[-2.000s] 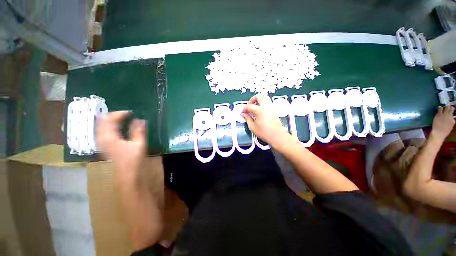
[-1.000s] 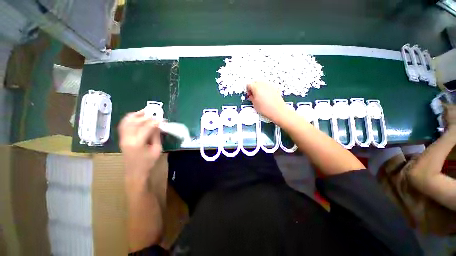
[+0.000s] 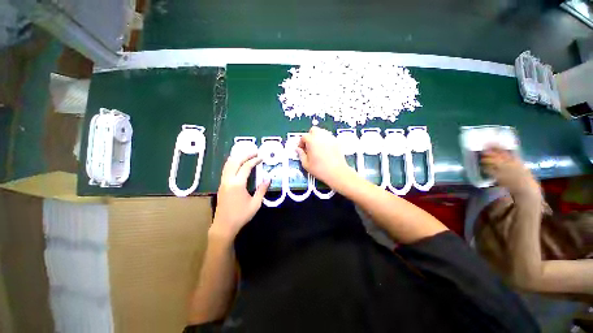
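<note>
White looped plastic frames (image 3: pixel 421 162) lie in a row along the green table's front edge, discs away from me. My left hand (image 3: pixel 239 188) is on the leftmost frame (image 3: pixel 245 142), whose lower part it hides. My right hand (image 3: pixel 320 156) has its fingertips together over the disc end of a frame near the row's left; any small piece in them is hidden. A heap of small white pieces (image 3: pixel 351 91) lies behind the row. One frame (image 3: pixel 188 159) lies apart at the left, beside a stack of frames (image 3: pixel 109 148).
Another person's blurred hand (image 3: pixel 510 170) is on white frames (image 3: pixel 487 140) right of the row. More frames (image 3: pixel 538 81) stand at the far right. An open cardboard carton (image 3: pixel 153 253) is below left. A pale rail (image 3: pixel 260 57) runs behind the heap.
My left hand has moved right to the row's left end, and a single frame shows uncovered at the left. My right hand has moved from the heap to the row. The neighbour's hand has reached nearer the row.
</note>
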